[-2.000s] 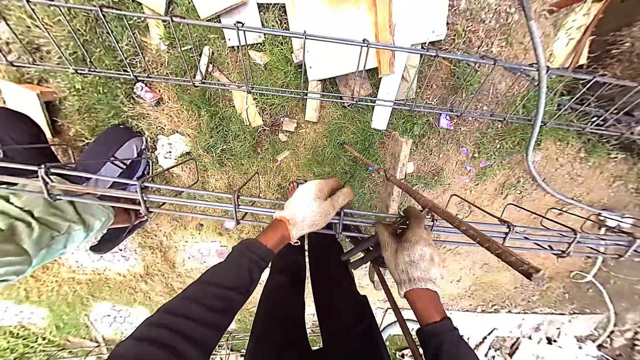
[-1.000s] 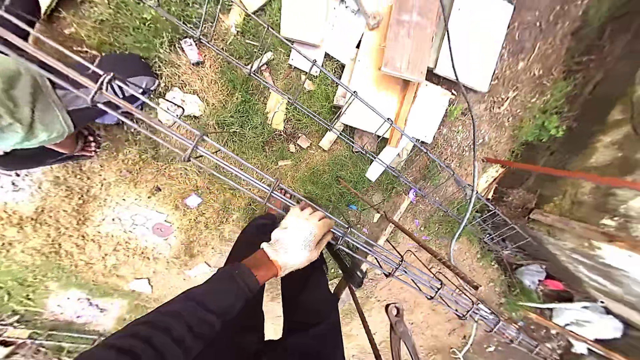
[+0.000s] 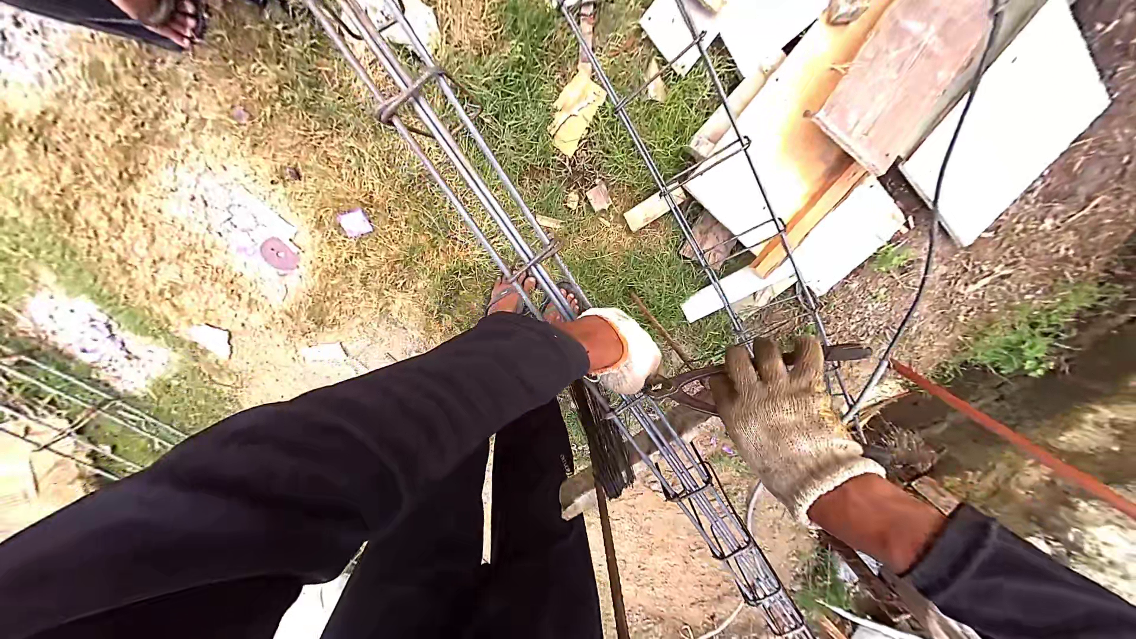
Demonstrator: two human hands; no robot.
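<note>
A long rebar cage (image 3: 479,191) with wire stirrups runs diagonally below me. My left hand (image 3: 628,352), in a white knit glove, is at the cage beside its bars; its fingers are hidden, so its grip cannot be told. My right hand (image 3: 785,413), in a dirty knit glove, is closed around metal pincers (image 3: 697,383), whose head points toward my left hand, over the cage. Under my left hand a dark bundle of thin tie wires (image 3: 603,439) hangs against the cage.
A second rebar cage (image 3: 683,213) lies to the right, by white boards (image 3: 1012,133) and scrap wood (image 3: 896,80). A cable (image 3: 941,177) and a red-orange bar (image 3: 1021,435) are at the right. Another person's foot (image 3: 182,22) shows top left; more bars (image 3: 89,408) lie left.
My right hand, out of sight one second ago, is back in view with the pincers, near my left hand. The view has turned and shifted along the cage.
</note>
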